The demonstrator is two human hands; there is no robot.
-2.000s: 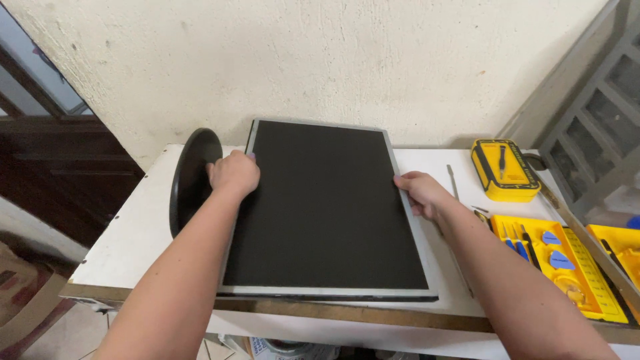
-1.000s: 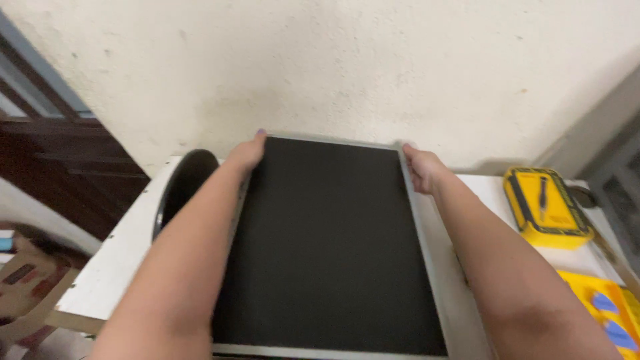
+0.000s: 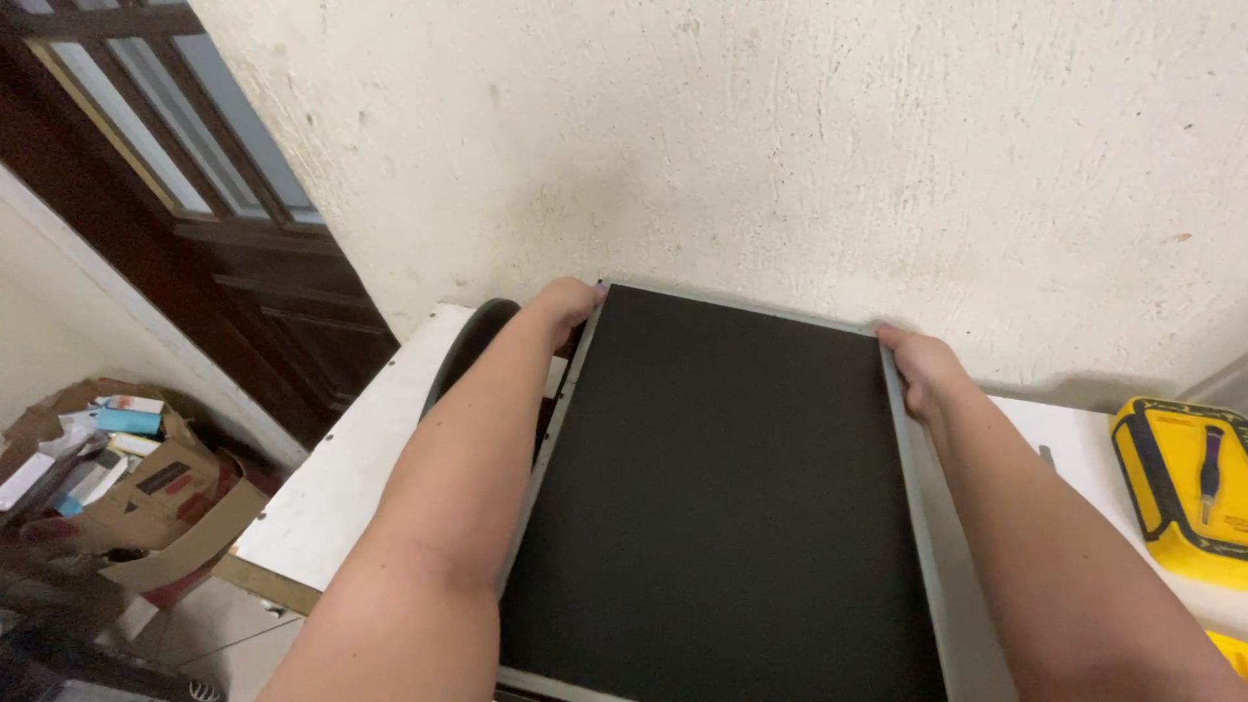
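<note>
A flat black display panel (image 3: 731, 497) with a thin silver metal frame lies over the white tabletop, its far edge close to the wall. My left hand (image 3: 568, 302) grips the panel's far left corner, the fingers partly hidden behind the frame. At the far right corner, my right hand (image 3: 916, 366) holds the frame with its thumb near the front face. Dark parts show along the panel's left edge, beneath it. Its near end runs out of view at the bottom.
A black round disc (image 3: 473, 341) stands behind my left forearm on the white table (image 3: 327, 473). A yellow tool case (image 3: 1185, 487) is at the right. The textured wall (image 3: 741, 146) borders the far side. An opened cardboard box (image 3: 161, 497) sits on the floor at left.
Both hands have moved from the panel's sides to its far corners. The panel now reaches nearer to the camera. The view has shifted.
</note>
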